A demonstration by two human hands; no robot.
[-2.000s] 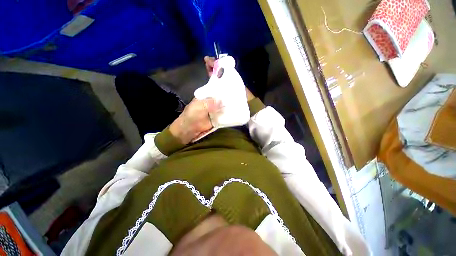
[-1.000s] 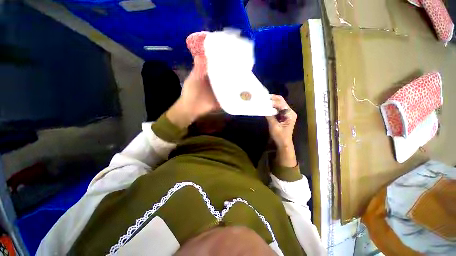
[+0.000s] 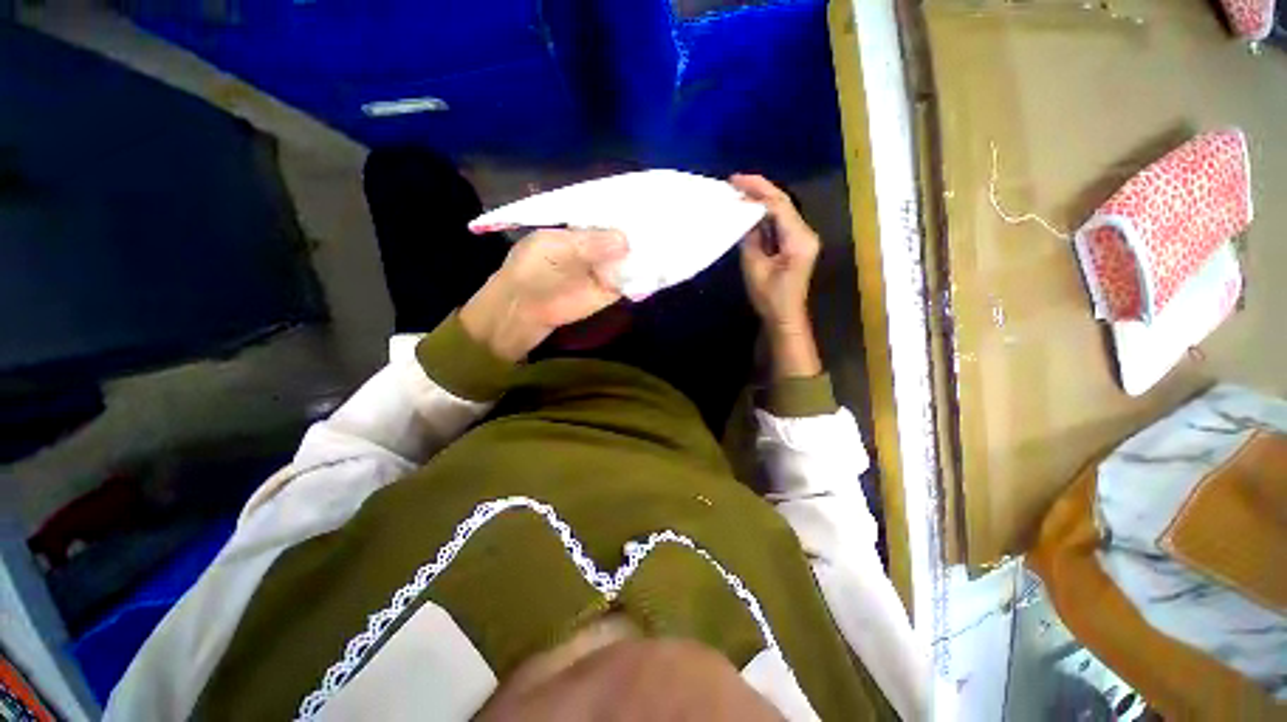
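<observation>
A padded fabric piece (image 3: 663,219) is held over my lap with its plain white side showing and a little red-pink at its left tip. My left hand (image 3: 558,282) grips its lower left part, thumb on top. My right hand (image 3: 779,247) is at its right end with bent fingers. A small dark thing shows between the right fingers, perhaps snips; it is too small to tell. The underside of the piece is hidden.
On my right, a cardboard-covered table (image 3: 1016,466) with a pale edge holds a folded red-print piece (image 3: 1171,226), a loose thread (image 3: 1019,212) and a marbled cloth with orange-brown parts (image 3: 1200,494). Blue bins (image 3: 480,64) stand in front.
The piece has turned from hanging upright with its print showing to lying nearly sideways, mostly white. My left hand has moved onto its lower edge; my right hand has moved slightly up.
</observation>
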